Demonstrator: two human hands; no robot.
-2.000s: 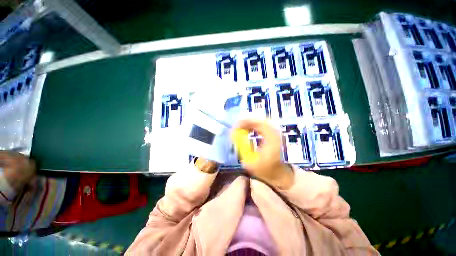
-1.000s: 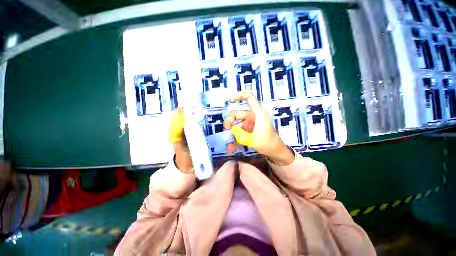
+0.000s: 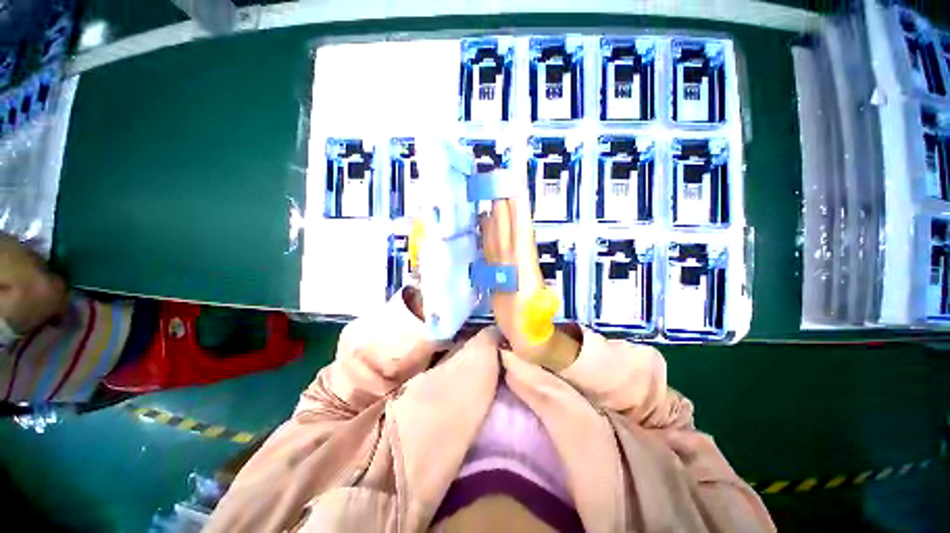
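Note:
A blurred white-and-blue module point(image 3: 448, 245) is held upright, nearly edge-on, over the tray; two blue tabs point(image 3: 490, 277) stick out on its right. My left hand point(image 3: 416, 248) is mostly hidden behind the module, with a yellow finger cot at its left edge. My right hand point(image 3: 516, 265) holds the module's right side, fingers up between the tabs, a yellow cot on one finger. The white pocketed tray point(image 3: 380, 83) lies below. Modules with black patches fill its right columns; several more lie at middle and lower left. Its upper-left pockets look plain white.
Ridged, glossy tray edges point(image 3: 833, 187) and a filled tray stack point(image 3: 906, 167) stand at right. More filled trays point(image 3: 31, 156) are at far left. A pale rail point(image 3: 417, 19) runs behind the green bench point(image 3: 177, 177). A person's striped sleeve point(image 3: 73, 349) and a red stool point(image 3: 172, 349) are at lower left.
The view has shifted, so the tray appears farther right than a second ago. The module has turned to show two blue tabs on its right, and my right hand's fingers now lie along that side.

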